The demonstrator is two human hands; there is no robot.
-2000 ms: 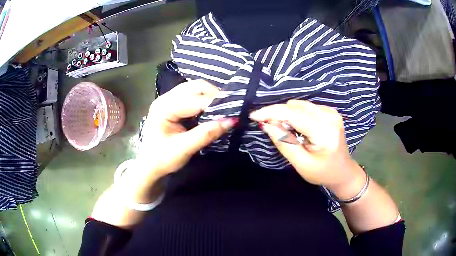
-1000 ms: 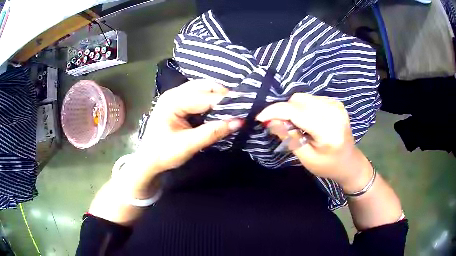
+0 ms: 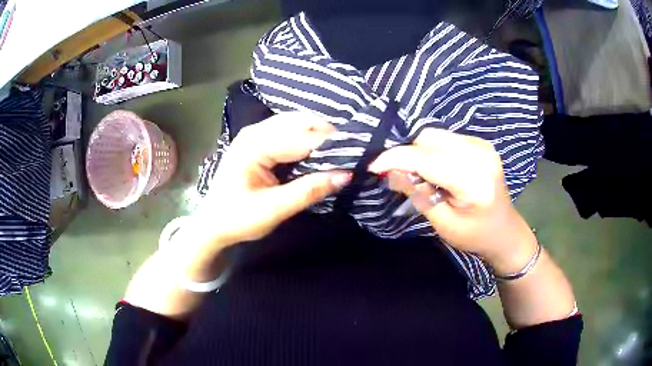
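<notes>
A dark garment with narrow white stripes (image 3: 472, 93) lies bunched over the lap. A black band (image 3: 376, 141) crosses its stripes between my hands. My left hand (image 3: 261, 182) pinches the garment at the band's left edge, its red-nailed thumb on top. My right hand (image 3: 454, 186) is at the band's right side with thumb and index fingertips together. Small metal blades (image 3: 406, 208), possibly scissors, show under my right fingers. Whether the right fingertips also hold a needle or thread cannot be told.
A pink perforated basket (image 3: 118, 161) with orange bits stands on the green floor at left. Behind it is a grey box (image 3: 171, 66) of round-topped items. Striped garments (image 3: 25, 186) hang at far left. Black cloth (image 3: 600, 157) and a grey-brown surface (image 3: 597, 64) are at right.
My right hand has shifted slightly right and its blades sit lower than at first. The black band's upper end has moved right, so the band leans more. My left hand still pinches the garment.
</notes>
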